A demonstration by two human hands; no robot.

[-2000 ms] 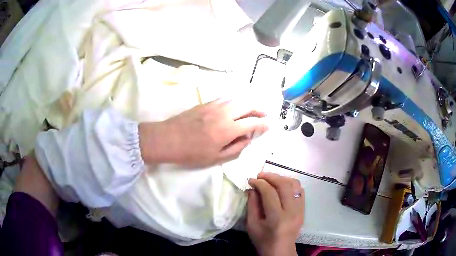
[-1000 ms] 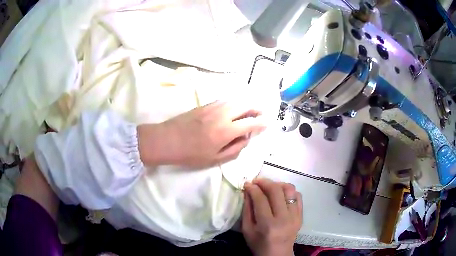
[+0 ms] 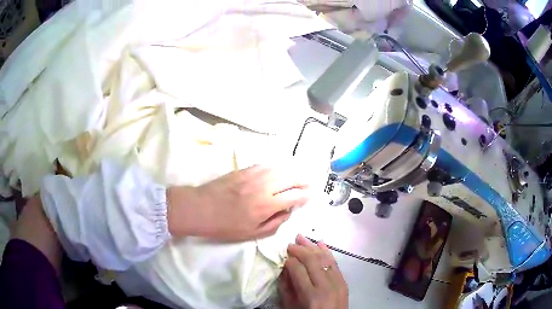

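Cream cloth [image 3: 200,78] is heaped left of the needle and hangs over the table's front edge. My left hand [image 3: 242,205], in a white sleeve cover, lies flat on it, fingers pointing toward the needle area. My right hand [image 3: 315,277] is at the cloth's lower right edge, cut off by the bottom of the picture. Its side touches the cloth; its thumb and any grip are hidden. The sewing machine head [image 3: 387,151] stands right of the cloth. The presser foot area [image 3: 336,190] is partly washed out by glare.
A grey-white lamp [image 3: 343,75] hangs left of the machine head. A thin bent rod [image 3: 296,136] lies on the bed. A phone [image 3: 422,250] lies on the bed at right. A yellow-brown tool box [image 3: 461,289] is at the lower right, partly cut off.
The camera view has tilted up, so the machine and phone sit lower in it. My right hand's fingers have moved from the cloth's edge tip to beside it and are straighter. My left hand keeps its pose.
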